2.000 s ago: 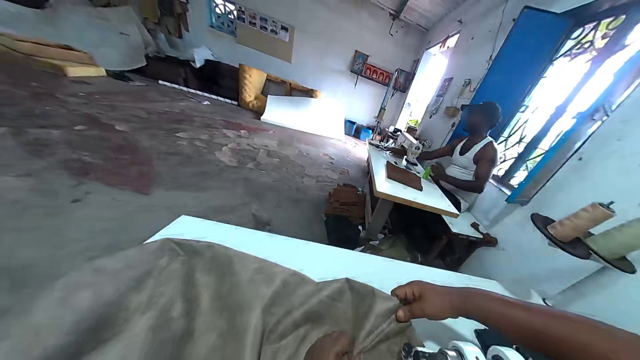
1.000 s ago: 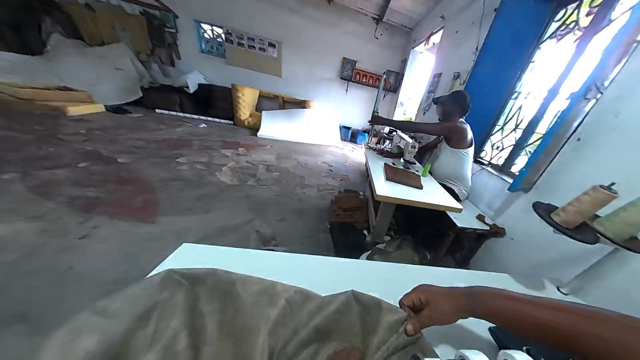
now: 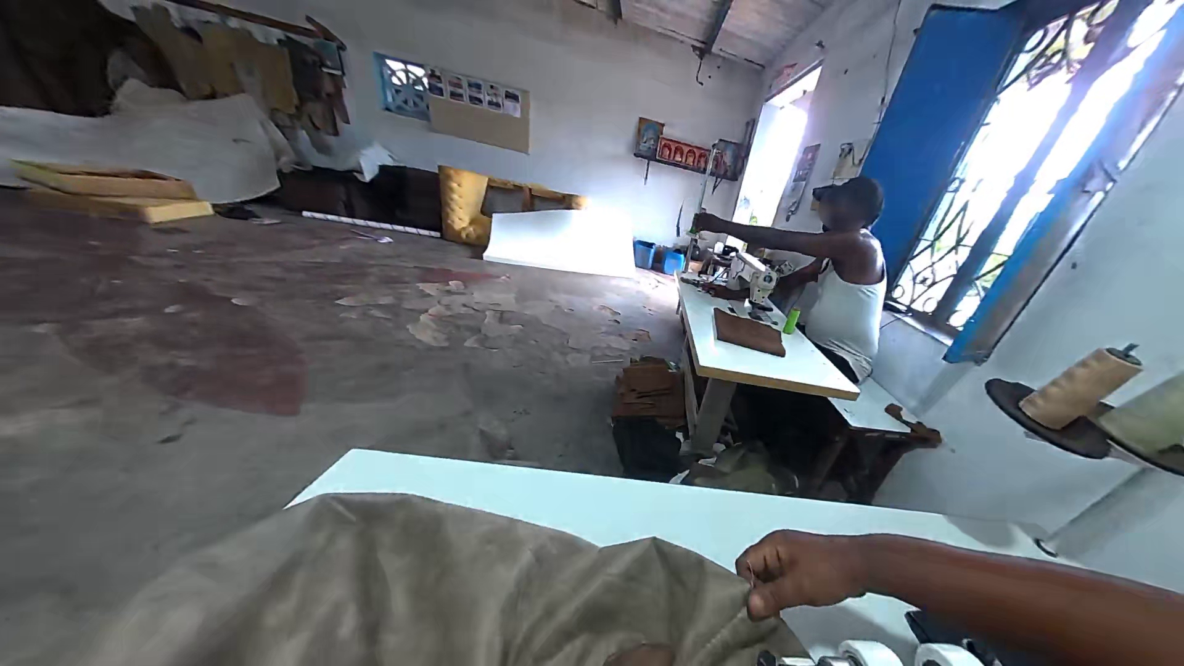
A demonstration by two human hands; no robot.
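A large grey-brown sheet of soft material, leather or cloth, [image 3: 444, 583] lies in folds over the near edge of a white sewing table [image 3: 518, 504]. At its right end my right hand [image 3: 800, 573] pinches the edge between thumb and fingers, and a thin thread shows by the fingertips. Only a sliver of my left hand [image 3: 640, 657] shows at the bottom edge, against the material; its fingers are hidden. Just below my right hand are metal and white round parts of a sewing machine [image 3: 865, 654], mostly cut off by the frame.
Beyond my table, a co-worker [image 3: 846, 277] sits at another table [image 3: 786, 365] with a sewing machine [image 3: 754, 277] and a folded brown piece [image 3: 747, 331]. Brown material [image 3: 650, 388] is stacked on the floor. Thread cones [image 3: 1082, 387] stand at right, near a barred window.
The co-worker's arm, lower two seconds ago, is now stretched out toward a thread stand. Less of my left hand shows at the bottom. My right hand still grips the material's edge.
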